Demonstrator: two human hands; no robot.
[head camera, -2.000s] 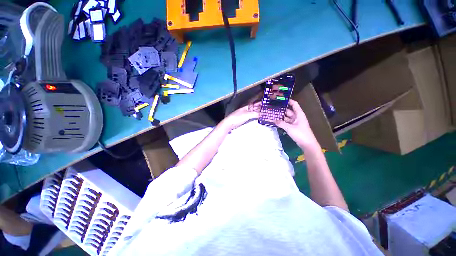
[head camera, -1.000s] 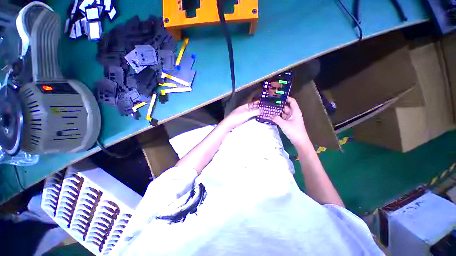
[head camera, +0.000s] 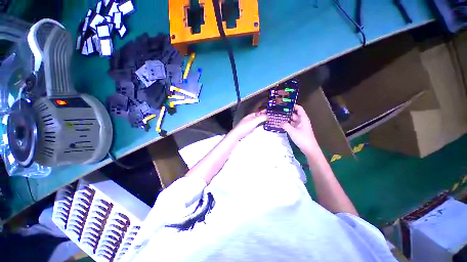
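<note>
A black smartphone (head camera: 281, 106) with a lit screen is held upright over my lap, beyond the bench edge. Its upper part shows green bubbles and its lower part a keyboard. My left hand (head camera: 251, 124) holds its left side near the bottom. My right hand (head camera: 300, 127) holds its lower right side, with the thumb over the keyboard. The fingers behind the phone are hidden.
On the green bench (head camera: 287, 48) are an orange fixture (head camera: 215, 25), a heap of dark parts (head camera: 146, 77), yellow-and-white strips (head camera: 162, 118), black-and-white pieces (head camera: 105, 30) and a tape dispenser (head camera: 71, 130). A white parts tray (head camera: 97, 217) is at lower left, cardboard boxes (head camera: 399, 128) at right.
The whole view has shifted slightly, with the bench things now a little lower and the dispenser further right. Both hands still hold the phone.
</note>
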